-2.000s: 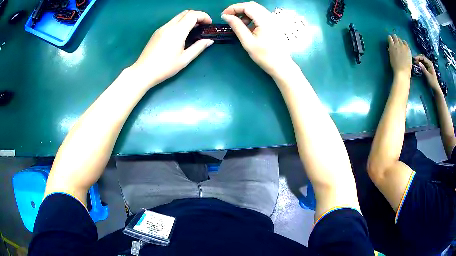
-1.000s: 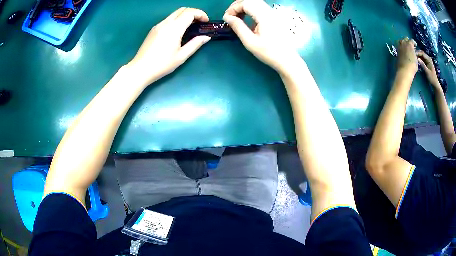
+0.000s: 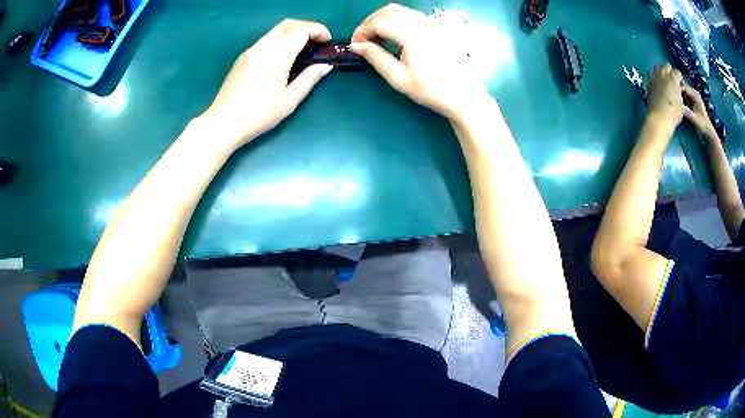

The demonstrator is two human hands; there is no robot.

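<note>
A black connector housing [image 3: 333, 54] with a dark red inside lies near the top centre, between my two hands. My left hand [image 3: 274, 75] grips its left end between thumb and fingers. My right hand [image 3: 410, 59] is over its right end, with thumb and index fingertip together at its top face. A tiny white spot shows on the housing by these fingertips; whether the fingertips hold a plug is too small to tell. A loose pile of white plugs [image 3: 467, 34] lies on the green mat beyond my right hand, partly lost in glare.
A blue parts tray [image 3: 75, 72] with black and orange parts stands upper left. A black-and-red connector [image 3: 535, 12] and a black side-tabbed part [image 3: 569, 60] lie right of the pile. At far right, a co-worker's hands [image 3: 670, 96] work beside dark parts, white pieces and clear plastic.
The housing and both my hands appear slightly further left in the picture. My right fingertips have moved left along the housing. The co-worker's hands have come closer together.
</note>
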